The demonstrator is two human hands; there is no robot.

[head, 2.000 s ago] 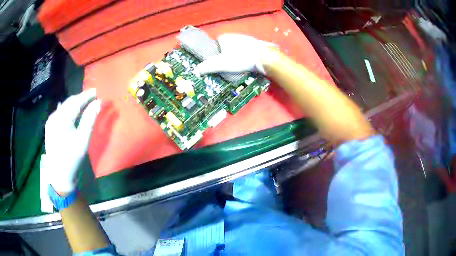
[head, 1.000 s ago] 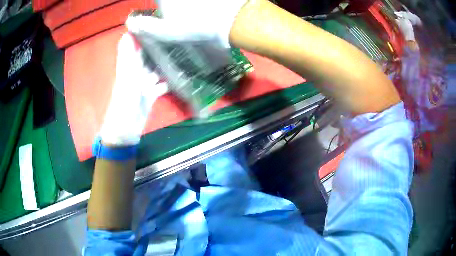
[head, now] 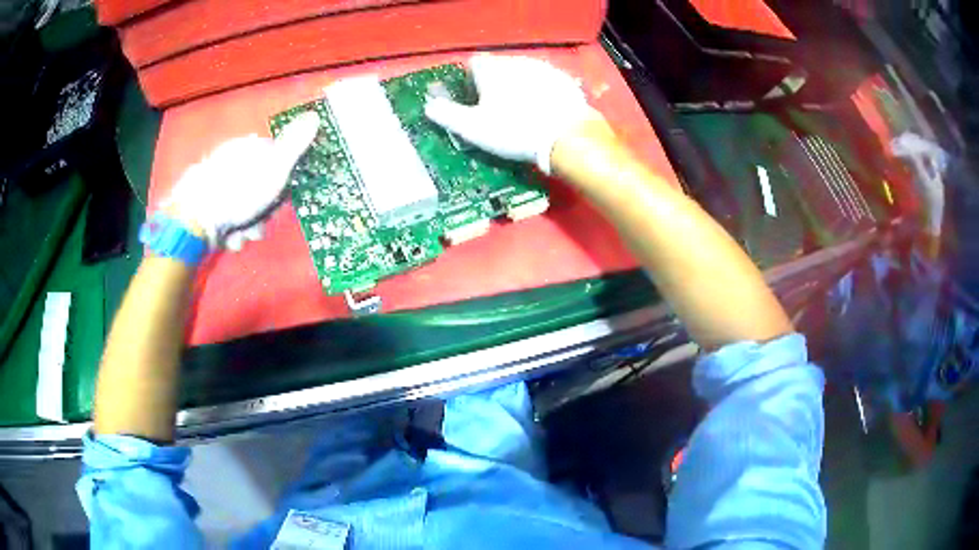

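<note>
A green circuit board lies on the red foam pad, its flatter side with small parts up. A long pale grey-white heatsink lies across the middle of the board. My left hand, in a white glove with a blue wrist band, is at the board's left edge, thumb over the board. My right hand, also gloved, is over the board's upper right part with thumb and fingers apart. Neither hand grips the heatsink. Whether the fingertips press on the board is not clear.
Red foam board holders are stacked behind the pad. A pale strip lies on the green mat at left, and another pale strip lies at right. A dark box is at the upper left. Another person's gloved hand shows blurred at right.
The board has been turned over from its tall-component side to its flatter side. The heatsink now shows its smooth pale face. My hands have moved apart to either side of it.
</note>
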